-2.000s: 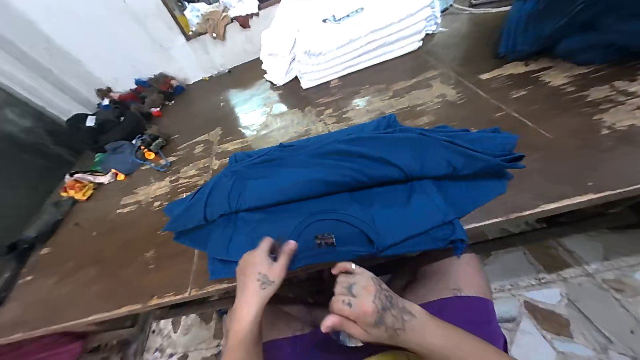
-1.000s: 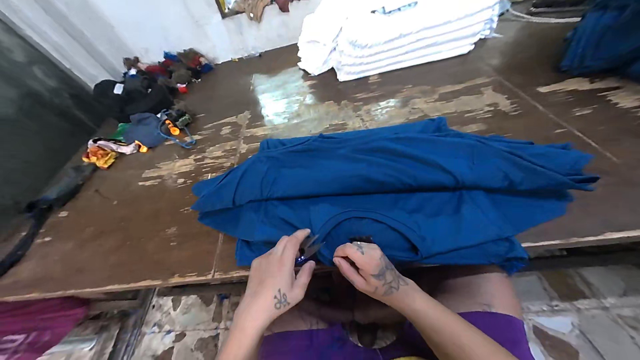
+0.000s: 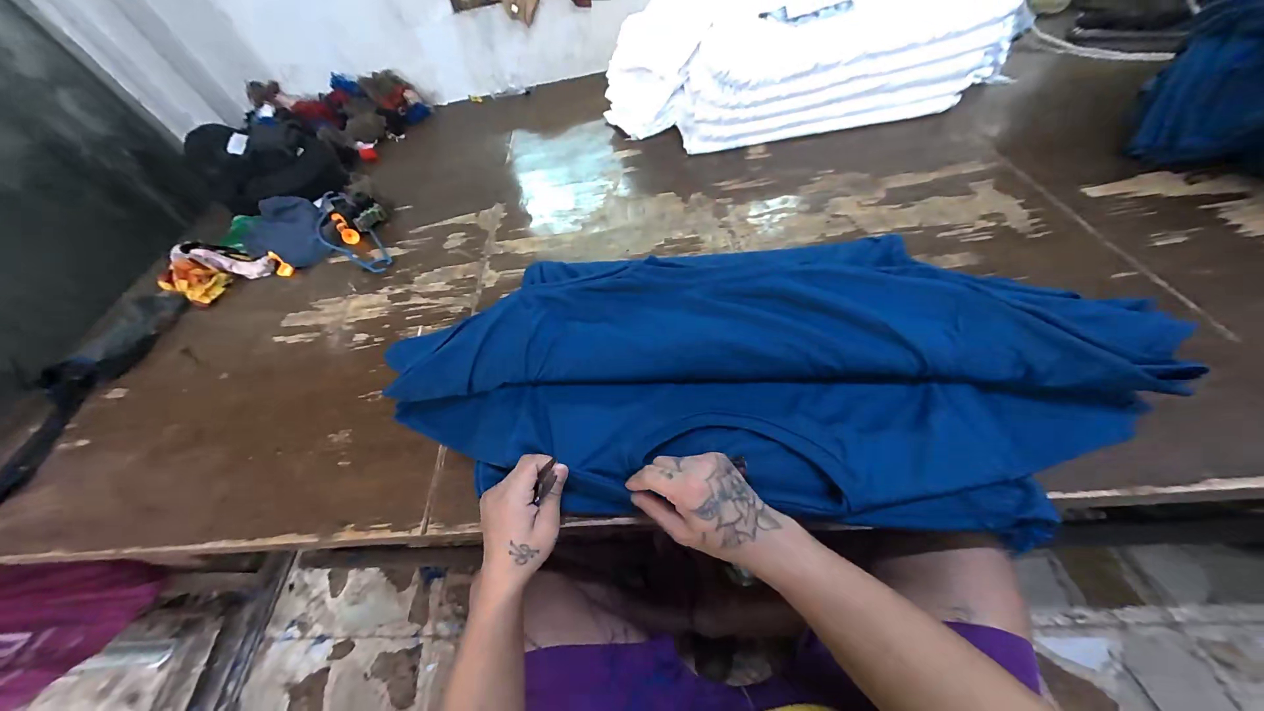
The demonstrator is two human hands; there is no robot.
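Note:
Blue T-shirts (image 3: 770, 336) lie in a folded pile along the near edge of the table, a round neckline (image 3: 731, 425) facing me. At the left part of the near shirt is my left hand (image 3: 521, 509), closed on a small dark tool (image 3: 545, 481) that looks like thread snips. My right hand (image 3: 706, 504) is at the neckline, thumb and fingertips pinched together on or just over the fabric; whether cloth or a thread is between them is hard to tell.
White folded shirts (image 3: 820, 79) are stacked at the back of the worn brown table (image 3: 247, 425). Dark and coloured cloth items (image 3: 276, 168) lie at the back left. More blue garments (image 3: 1205, 89) sit at the far right. My legs are under the table's front edge.
The neck label seen two seconds ago is now mostly hidden. My right hand has moved up from below the table edge to the neckline. The view has shifted somewhat.

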